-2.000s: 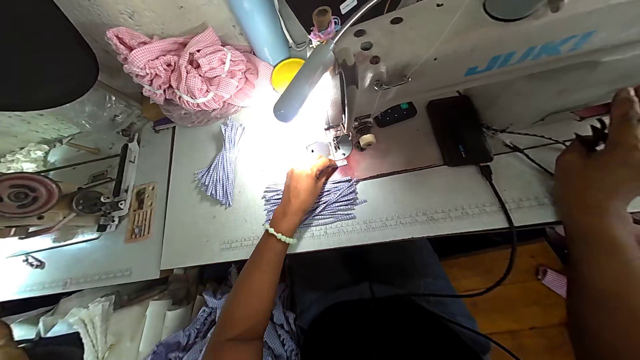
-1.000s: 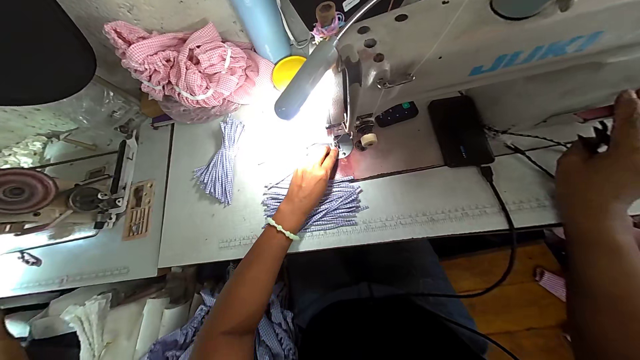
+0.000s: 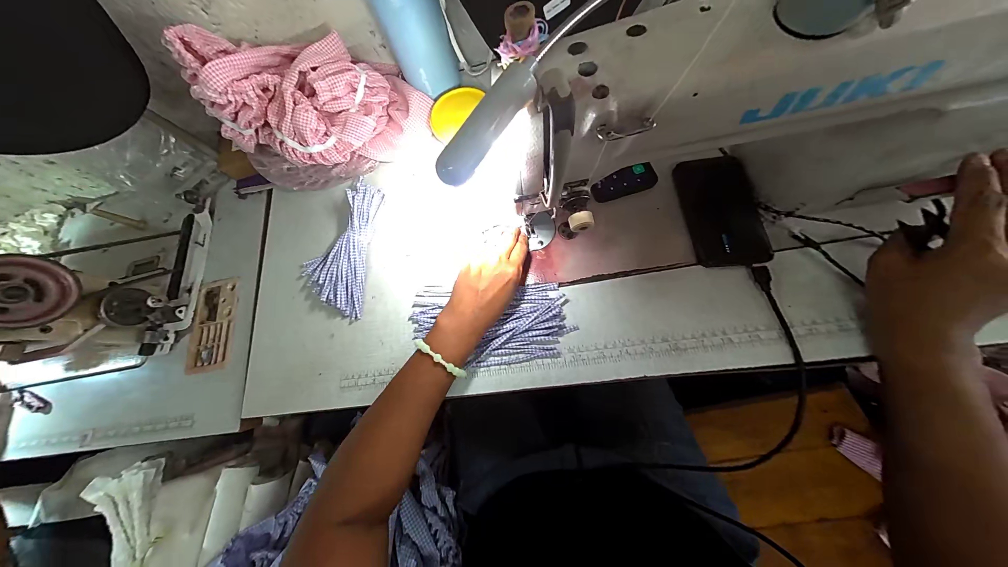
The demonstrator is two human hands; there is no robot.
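Note:
My left hand (image 3: 490, 276) lies by the needle area of a Juki sewing machine (image 3: 835, 102), fingertips close to the presser foot (image 3: 529, 224); glare hides whether they pinch anything. Under my wrist spreads a pile of blue gingham fabric strips (image 3: 531, 327). A second bundle of such strips (image 3: 346, 256), narrowed near its top, lies to the left. At the far right my right hand (image 3: 945, 236) is at the machine's right end, with a dark pointed object (image 3: 923, 228) by its fingers; what it grips is unclear.
A black power bank (image 3: 723, 213) with a cable running over the table edge lies right of a small remote (image 3: 624, 183). A lit lamp (image 3: 484, 126) hangs before the machine head. Pink gingham fabric (image 3: 291, 94) is heaped at back left. Another sewing machine (image 3: 102, 307) stands at left.
My left hand has moved up and right towards the needle since two seconds ago, and its fingers are now more extended. My right hand stays at the machine's right end.

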